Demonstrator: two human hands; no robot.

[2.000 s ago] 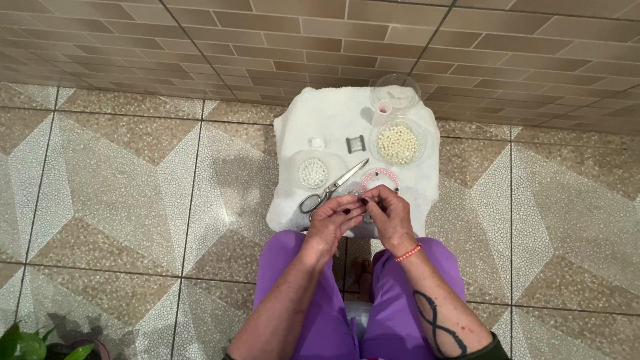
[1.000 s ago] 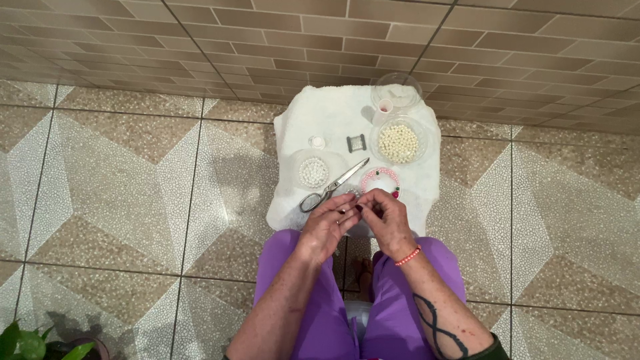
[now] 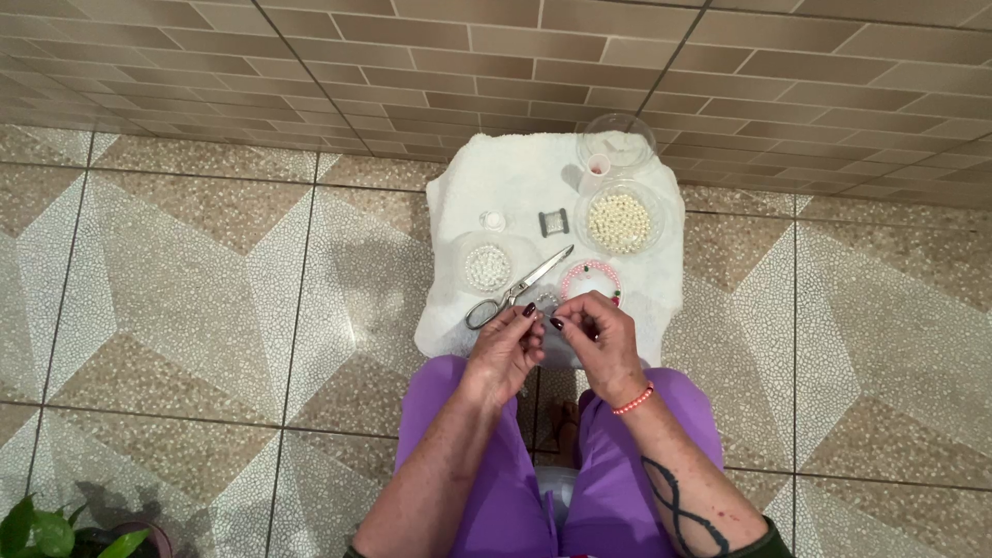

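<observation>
Close together over the near edge of a white towel [image 3: 496, 170], my left hand [image 3: 505, 350] and my right hand [image 3: 603, 341] each pinch thumb to fingers. A thin, pale strand, perhaps clear thread, seems to lie between them; its detail is too small to tell. Just beyond my right hand lies a ring of pink beads [image 3: 590, 265] with green and red ones, partly covered by that hand. Metal scissors [image 3: 535, 277] lie beyond my left hand, blades toward the upper right. Some small clear beads [image 3: 547, 298] show between the scissors and the pink ring.
On the towel stand a bowl of white beads [image 3: 487, 267], a tub of cream beads [image 3: 618, 223], a spool of thread [image 3: 553, 222], a small white cap [image 3: 492, 220], a small cup [image 3: 597, 167] and a clear lid [image 3: 618, 142]. A tiled wall [image 3: 504, 62] rises behind.
My hands have moved slightly apart from each other; a gap now shows between the fingertips. The things on the towel have stayed in place.
</observation>
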